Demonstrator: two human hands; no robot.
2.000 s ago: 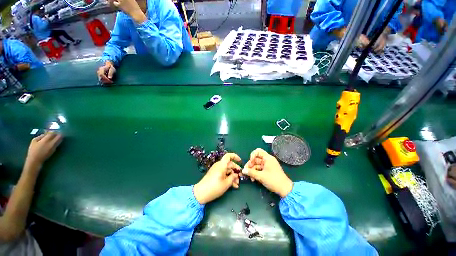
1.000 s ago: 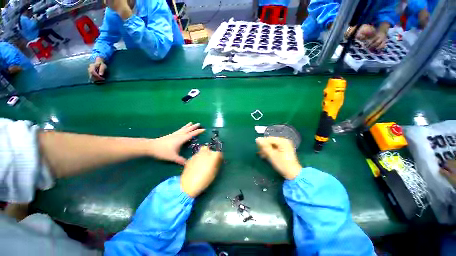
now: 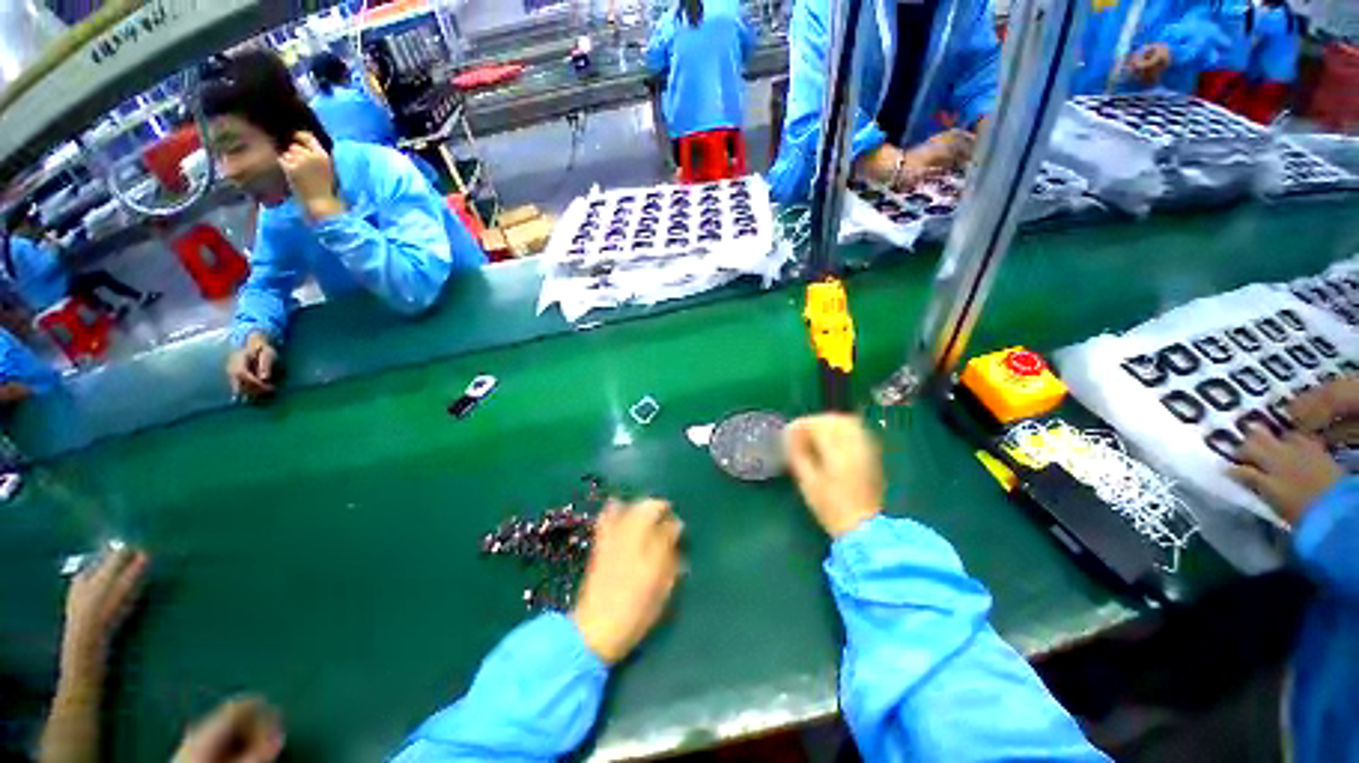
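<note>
My left hand [image 3: 629, 574] is blurred over the right side of the pile of small dark wired components [image 3: 540, 537] on the green bench. Its fingers point down and I cannot tell whether they hold anything. My right hand [image 3: 835, 467] is beside the right edge of the round grey screw dish [image 3: 748, 446], below the nose of the yellow electric screwdriver [image 3: 830, 328]. Its fingers are curled and blurred, and it hides the driver's tip. A small white tab [image 3: 699, 435] lies at the dish's left edge.
A thin pale frame [image 3: 644, 409] and a white casing [image 3: 473, 395] lie on the belt. Parts trays [image 3: 656, 239] stand across. At right are a metal post [image 3: 984, 209], a stop button box [image 3: 1015, 385] and a black bin [image 3: 1076, 516]. Another person's hands show lower left [image 3: 105, 584].
The view has turned right. The other person's arm has drawn back from the pile, which looks more spread out. My right hand has moved from the dish's lower left to its right edge.
</note>
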